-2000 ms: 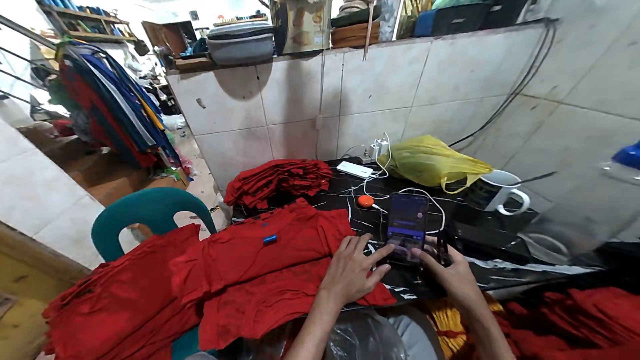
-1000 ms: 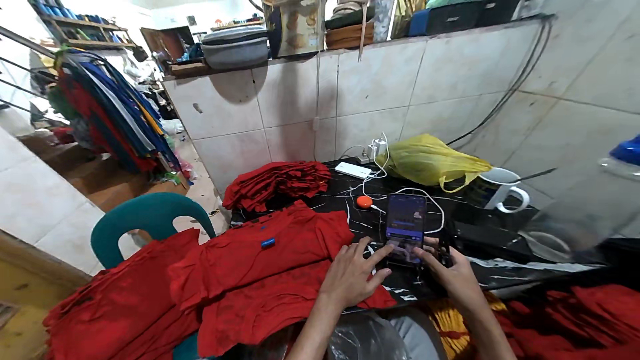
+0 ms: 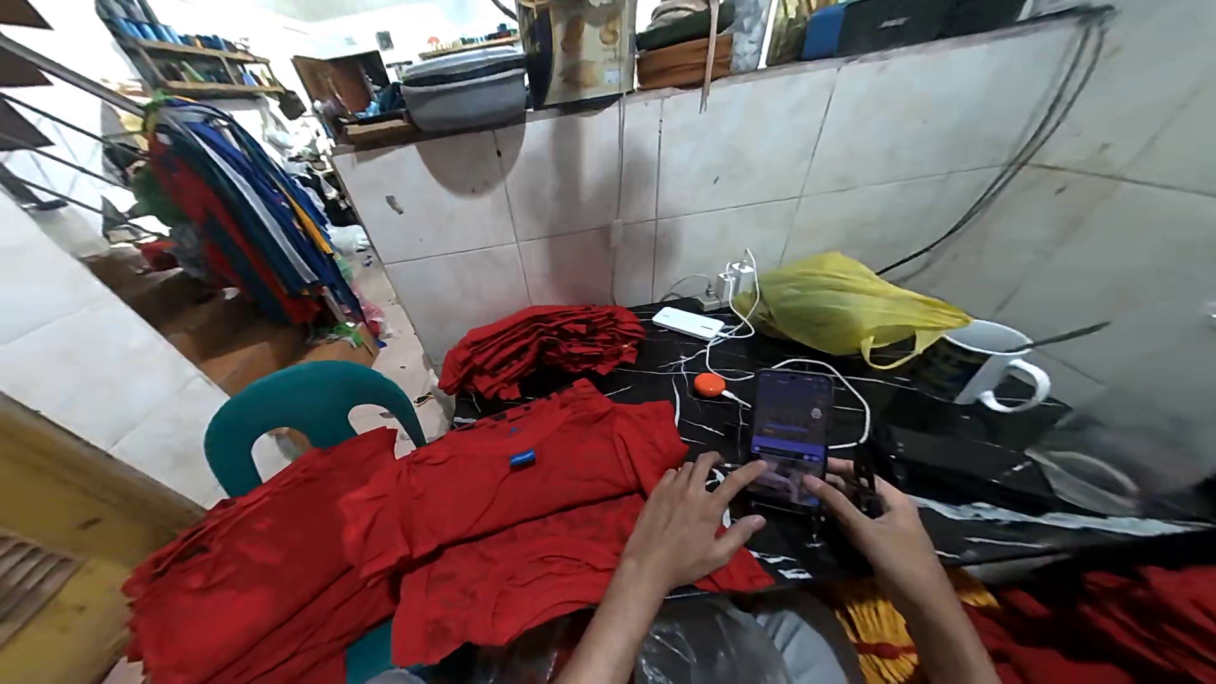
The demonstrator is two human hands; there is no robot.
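A smartphone [image 3: 790, 437] with its screen lit lies on the black marbled table [image 3: 988, 541]. My left hand [image 3: 689, 518] rests over red cloth and the phone's left edge, fingers apart, index fingertip at the screen. At the phone's lower right is my right hand [image 3: 874, 508], its thumb over the screen and its fingers by a dark strap-like thing; whether it grips anything is unclear. Folded red shirts [image 3: 513, 484] spread to the left, with a small blue item [image 3: 522, 460] on top. Behind them sits a stack of red cloth pieces [image 3: 546, 347].
Beyond the phone are an orange round object [image 3: 709, 385], white cables, a white power bank [image 3: 688, 323] and a yellow plastic bag [image 3: 836, 304]. A mug [image 3: 988, 366] and a clear container [image 3: 1121, 456] stand right. A green plastic chair [image 3: 309, 408] is left, a tiled wall [image 3: 741, 180] behind.
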